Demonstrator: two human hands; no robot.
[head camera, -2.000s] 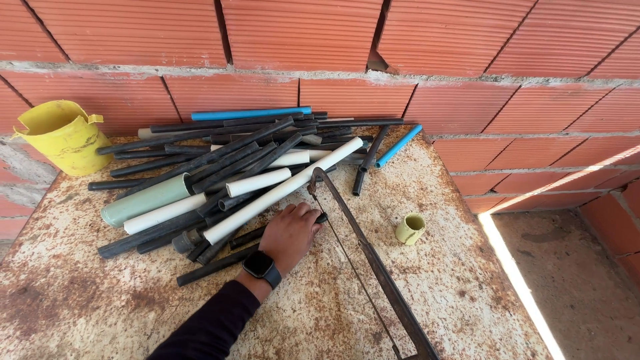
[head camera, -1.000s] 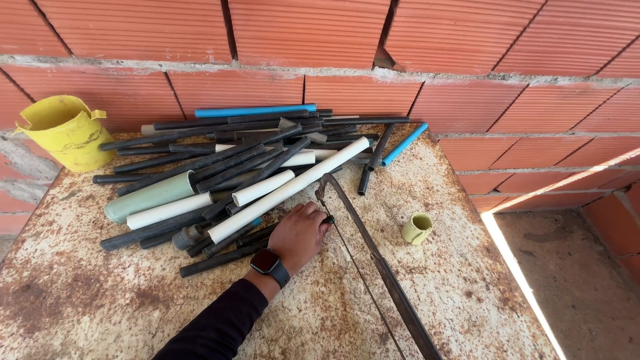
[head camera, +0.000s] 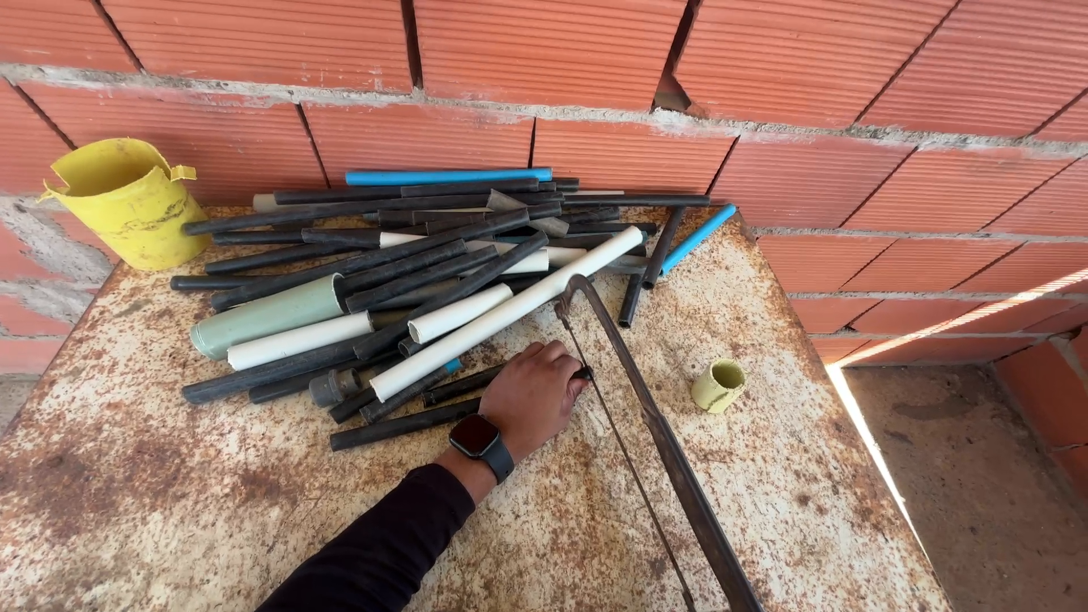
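My left hand (head camera: 531, 395), with a smartwatch on the wrist, is closed around a short black plastic pipe (head camera: 583, 374), whose end shows past the thumb. A rusty hacksaw (head camera: 650, 408) reaches in from the bottom edge, its thin blade (head camera: 620, 438) lying against or very near that pipe end. The saw's handle is out of the frame, and my right hand does not show. Behind my left hand lies a heap of cut pipes, among them a long white pipe (head camera: 510, 314), black pipes (head camera: 408, 425) and a pale green pipe (head camera: 268, 317).
A yellow plastic container (head camera: 127, 208) with a torn rim stands at the back left. A short pale yellow pipe ring (head camera: 718, 387) stands right of the saw. Blue pipes (head camera: 446, 178) lie at the back. The rusty metal tabletop (head camera: 807, 501) meets a hollow red brick wall (head camera: 620, 153).
The hacksaw has shifted along its length between frames, while my left hand keeps its grip on the black pipe. The pipe heap looks the same.
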